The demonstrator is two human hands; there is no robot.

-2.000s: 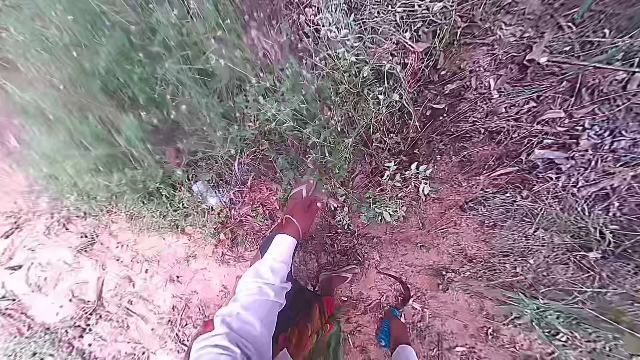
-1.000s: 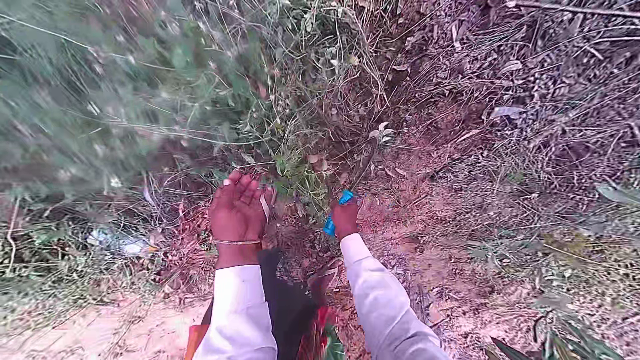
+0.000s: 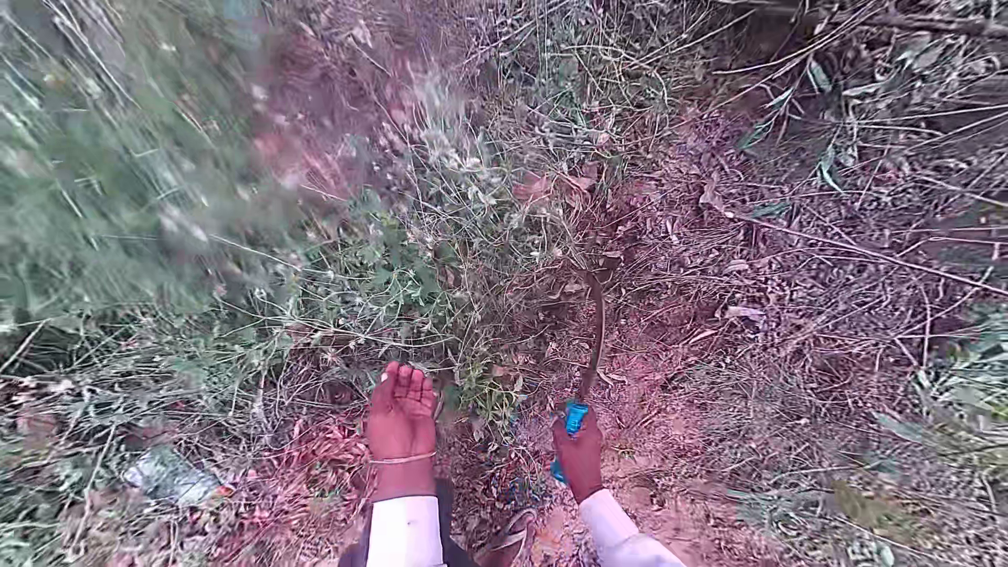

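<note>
My right hand (image 3: 579, 453) is closed around the blue handle of a sickle (image 3: 596, 339), low and right of centre. The dark curved blade points away from me, its far end among dry stems and leaves. To the left, my left hand (image 3: 403, 417) is turned palm up with its fingers curled, nothing visible in it. Just beyond the left hand stand green weeds (image 3: 402, 276) tangled with thin dry stalks. A light bracelet circles the left wrist.
Tall blurred grass (image 3: 118, 197) fills the upper left. A crumpled clear plastic item (image 3: 173, 476) lies at lower left. Dry straw and a long thin stick (image 3: 858, 248) cover the right side. A sandalled foot (image 3: 508, 543) shows at the bottom, beside bare reddish soil (image 3: 654, 480).
The sickle, earlier low at the right with its blade curving near my foot, now reaches forward toward the weeds. My left hand has turned palm up. The view has shifted.
</note>
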